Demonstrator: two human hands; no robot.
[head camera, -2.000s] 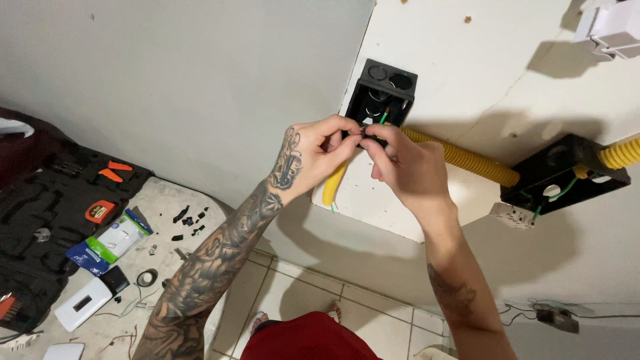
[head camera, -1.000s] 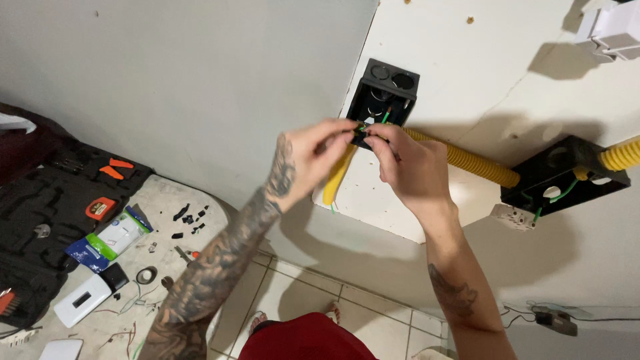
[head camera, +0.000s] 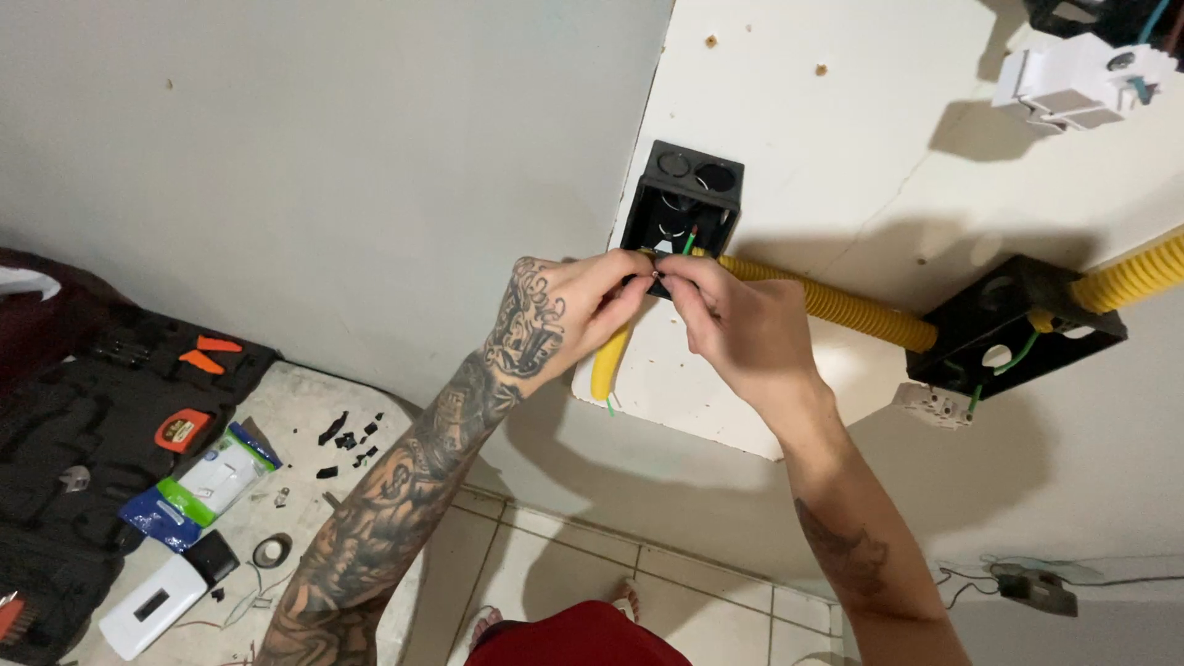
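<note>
Both hands meet at the lower edge of a black plastic electrical box (head camera: 689, 190) fixed to a white board. My left hand (head camera: 583, 301) and my right hand (head camera: 735, 319) pinch a small wire end between their fingertips; the fingers cover most of it. A green wire (head camera: 691, 240) with a bare copper tip stands up inside the box. Yellow corrugated conduit (head camera: 851, 310) runs from this box to a second black box (head camera: 1013, 324), which has green wires and a socket module (head camera: 932, 405) below it. Another yellow conduit piece (head camera: 606, 365) hangs below my left hand.
White modules (head camera: 1078, 83) hang at the upper right. On the left, a light surface holds a white cover plate (head camera: 153, 606), a roll of tape (head camera: 271, 551), a blue and green packet (head camera: 199, 486) and black scraps. Beside it lies a black tool case (head camera: 83, 416) with an orange tape measure (head camera: 183, 429).
My left fingertips have shifted slightly around the wire end, and both hands stay together at the box. The boxes and conduits have not moved.
</note>
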